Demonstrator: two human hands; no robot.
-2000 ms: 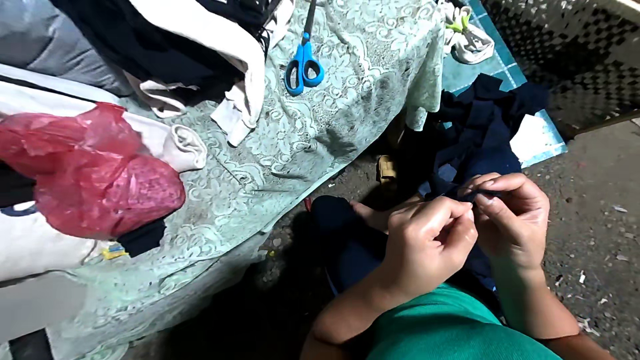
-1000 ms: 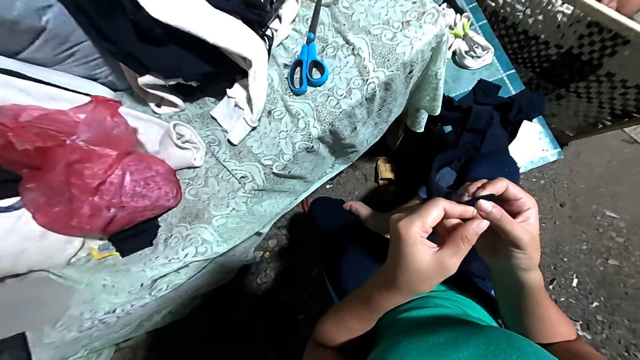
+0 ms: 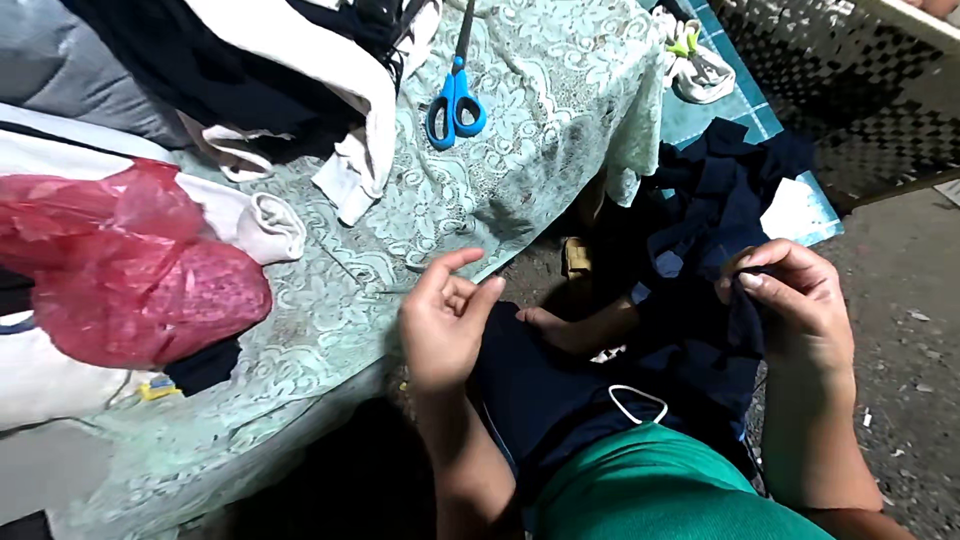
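Observation:
My right hand (image 3: 799, 300) pinches a piece of dark navy fabric (image 3: 745, 315) between thumb and fingertips, above my lap. More dark navy cloth (image 3: 712, 180) lies heaped just beyond it, over a teal tiled surface. My left hand (image 3: 446, 319) is raised near the edge of the lace-covered table, its fingers apart and curled, with no object visible in it. Blue-handled scissors (image 3: 455, 112) lie on the lace tablecloth (image 3: 525, 142), beyond my left hand. Whether a thread runs between my hands cannot be told.
A red plastic bag (image 3: 150, 277) and white and navy garments (image 3: 300, 67) cover the table's left part. A white cloth bundle with a green tie (image 3: 697, 71) rests on the teal surface (image 3: 750, 112). A checkered panel (image 3: 847, 90) stands at the upper right. My bare foot is below.
My left hand has moved away to the left from my right hand; both were together at the dark fabric before. My right hand still pinches the fabric.

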